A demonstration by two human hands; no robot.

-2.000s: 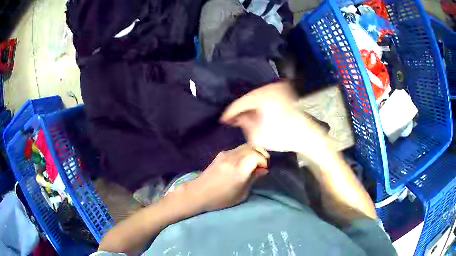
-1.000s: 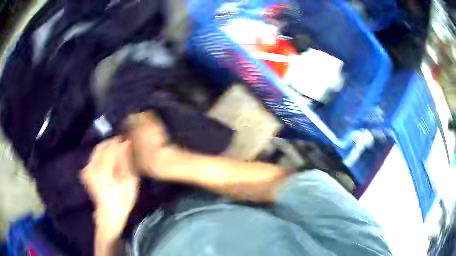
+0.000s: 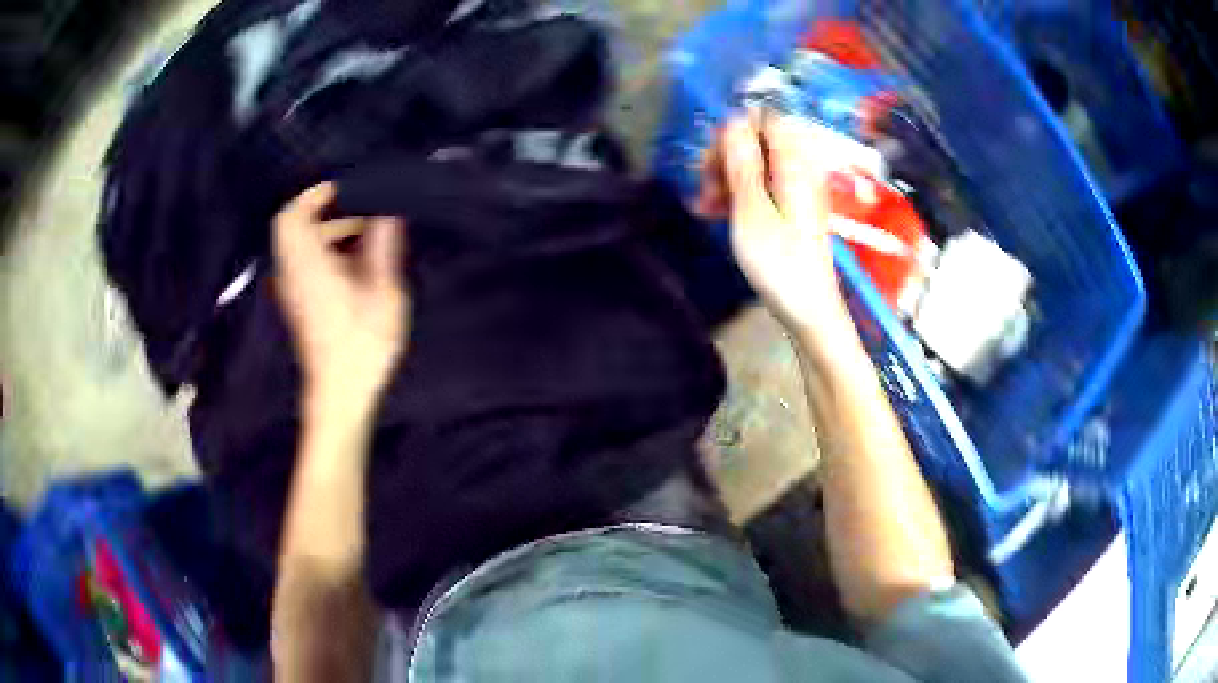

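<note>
A dark navy to purple-black garment (image 3: 534, 334) lies over my lap and reaches forward onto a dark pile with light grey patches (image 3: 347, 74). My left hand (image 3: 341, 287) is on the left part of the garment, its fingers bent around the end of a raised fold. My right hand (image 3: 775, 214) is off the garment, above the near rim of the blue crate on the right. Its fingers are apart and blurred, and I see nothing held in it.
The blue perforated crate (image 3: 1069, 340) on the right holds red, white and blue pieces and a white block-like item (image 3: 975, 304). Another blue crate (image 3: 67, 534) with red and green bits stands lower left. A white surface (image 3: 1089, 620) shows at lower right. Pale floor (image 3: 67, 334) lies left.
My hands were close together over the garment and are now wide apart. My right hand has moved right to the crate rim. The view has shifted and the garment lies more spread across the lap.
</note>
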